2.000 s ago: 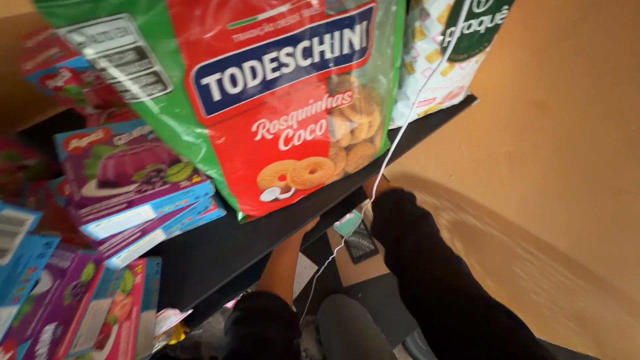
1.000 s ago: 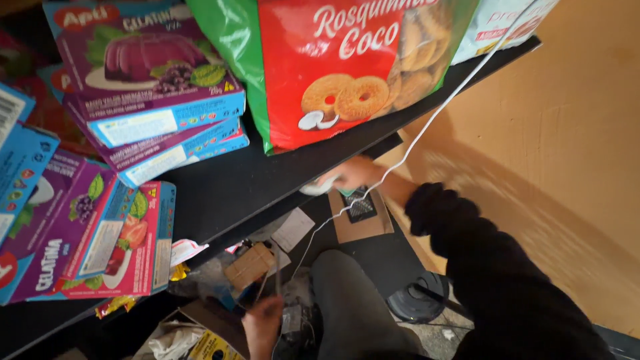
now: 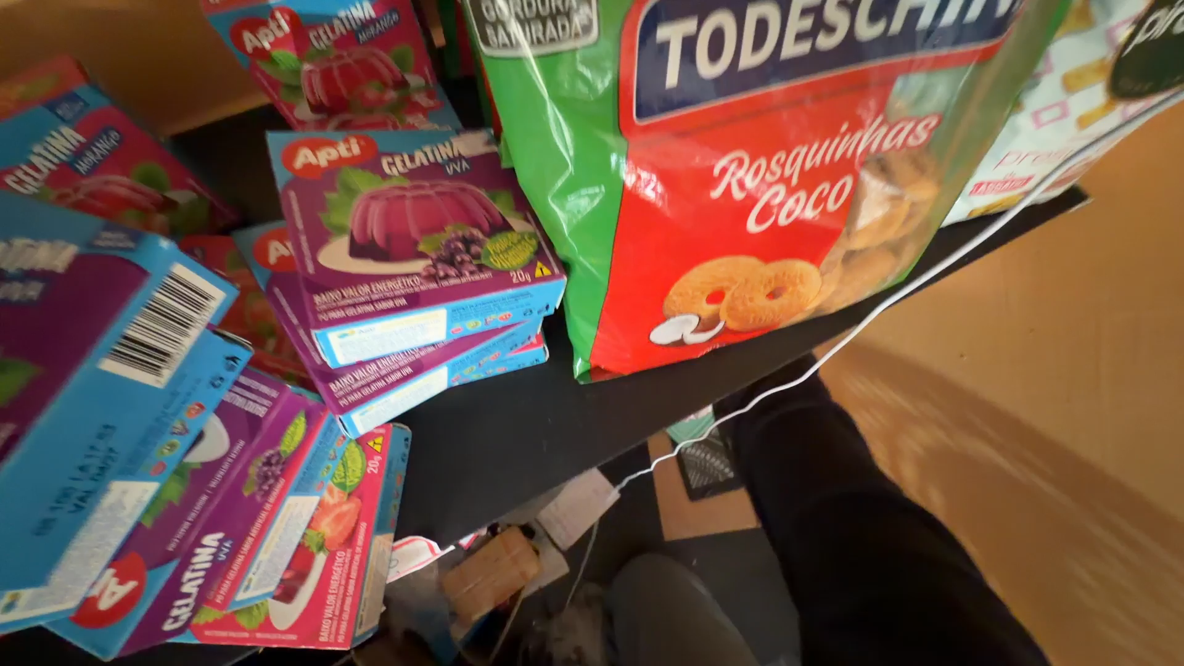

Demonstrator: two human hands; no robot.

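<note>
A dark sleeve covers my right arm, which reaches below the black shelf; my right hand is hidden behind the shelf's edge. My left hand is out of view. On the shelf above the sleeve stands a green and red bag of coconut ring biscuits. A white cord runs in front of the shelf and passes the sleeve. Left of the bag, grape gelatin boxes lie stacked.
More gelatin boxes fill the shelf's left side. A white patterned package stands at the right end, by the orange wall. Below are a small brown box and a flat piece of cardboard.
My left hand, low beneath the shelf a second ago, has left the view. My right hand, partly visible then, is now hidden under the shelf.
</note>
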